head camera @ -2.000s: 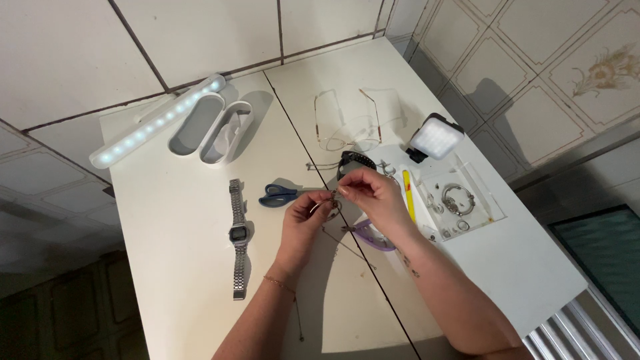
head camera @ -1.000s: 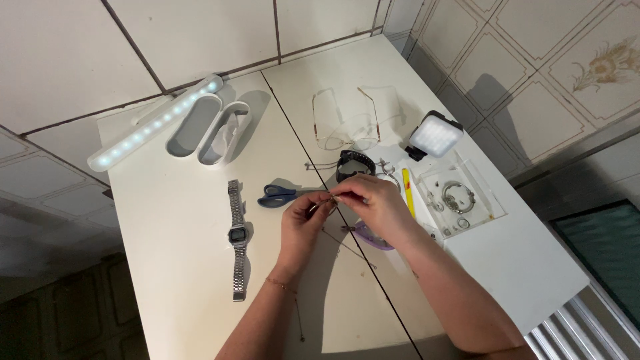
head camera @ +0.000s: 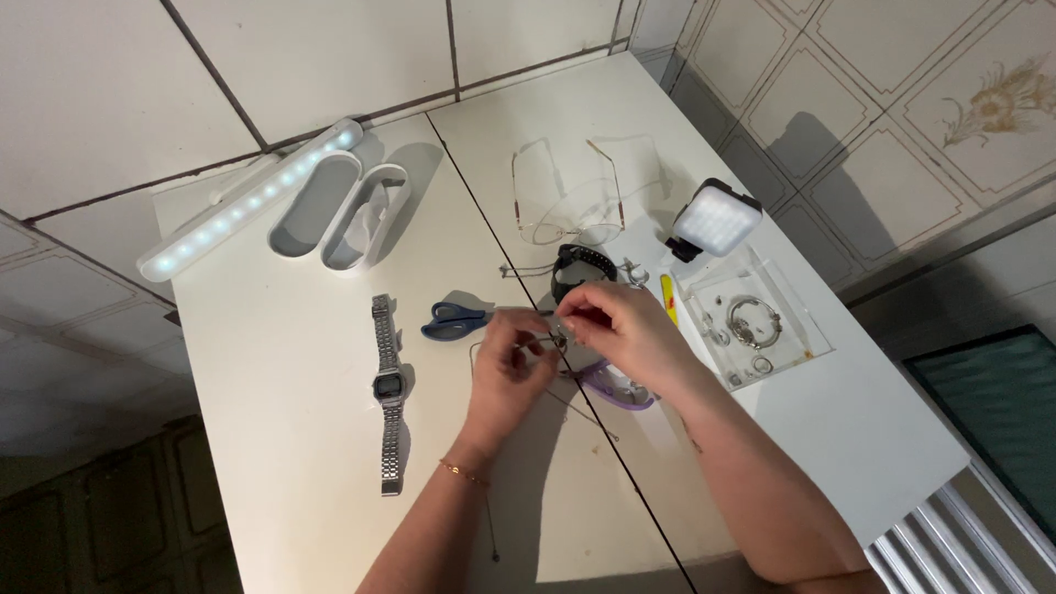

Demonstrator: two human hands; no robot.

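Over the middle of the white table, my left hand (head camera: 513, 363) has curled fingers close to a small dark metal piece (head camera: 558, 339) and a thin chain; whether it grips them is unclear. My right hand (head camera: 615, 326) is just to the right, thumb and index finger pinched together, with anything between them too small to tell. Blue-handled scissors (head camera: 452, 320) lie left of the hands, their blades partly behind my left fingers. A black-strapped watch (head camera: 582, 268) rests just beyond my right hand. Below it lies a purple band-like object (head camera: 615, 389), partly hidden. Thin chains (head camera: 582, 412) trail on the table.
A silver digital watch (head camera: 388, 386) lies left. Farther back are an LED light bar (head camera: 252, 198), an open glasses case (head camera: 316, 202) and eyeglasses (head camera: 569, 233). At right stand a small LED panel (head camera: 718, 217), a clear tray (head camera: 813, 351) with jewelry, and a yellow object (head camera: 669, 300).
My hands, close together at the fingertips before, are now slightly apart. The fingers of my left hand have spread more, and the small dark metal piece shows between the hands.
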